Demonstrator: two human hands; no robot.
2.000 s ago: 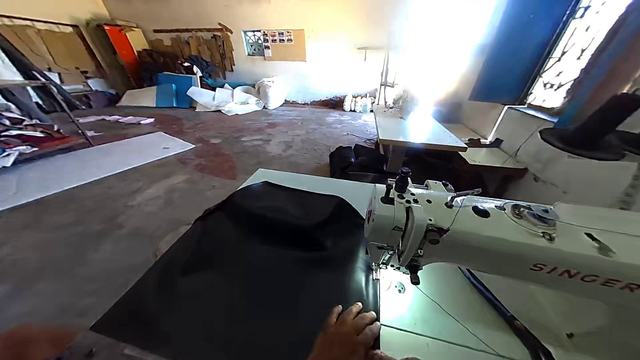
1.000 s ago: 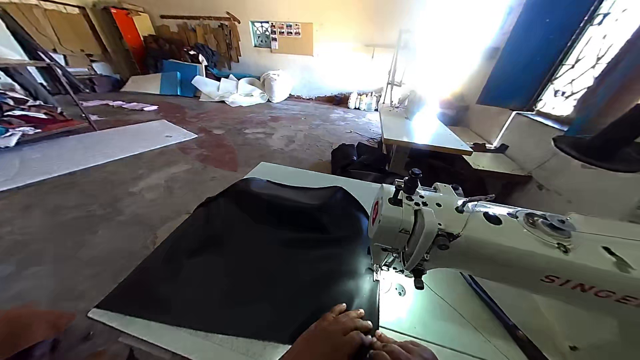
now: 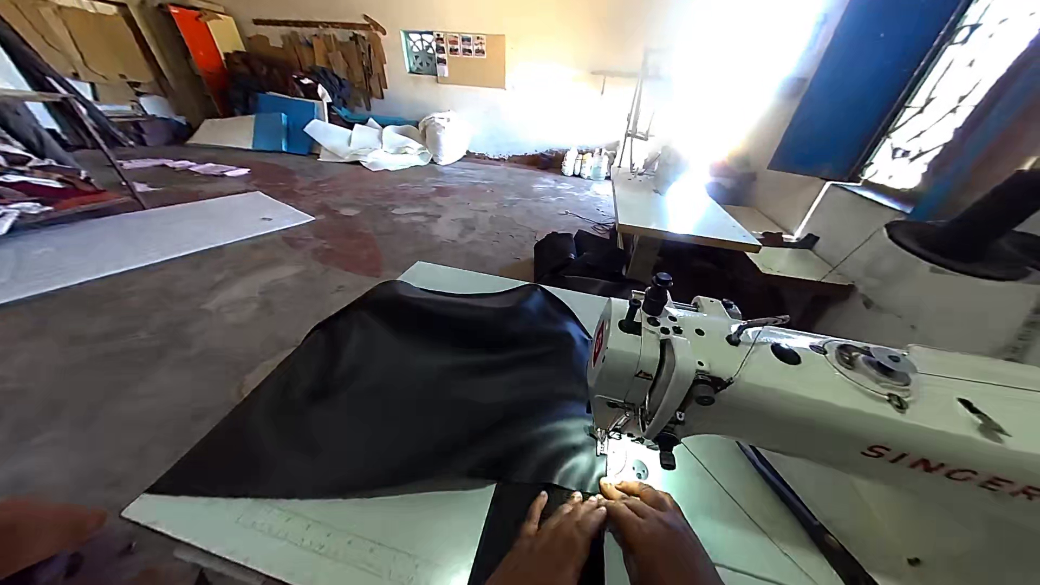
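Note:
A large sheet of black leather-like material lies over the left part of the sewing table, its right edge under the presser foot of a white Singer sewing machine. My left hand rests on a black strip just in front of the foot, fingers spread flat. My right hand sits against it, fingertips bent at the material's edge near the needle plate. Whether its fingers pinch the edge cannot be told. The machine's lamp lights the plate.
A dark narrow strip lies right of the needle under the machine arm. A ruler marking shows on the tabletop. Another white-topped table stands beyond. At the far left edge is a blurred part of a person.
The black sheet's near edge has moved away from me, uncovering more tabletop and a black strip. My right hand, mostly out of sight two seconds ago, is now beside my left at the edge.

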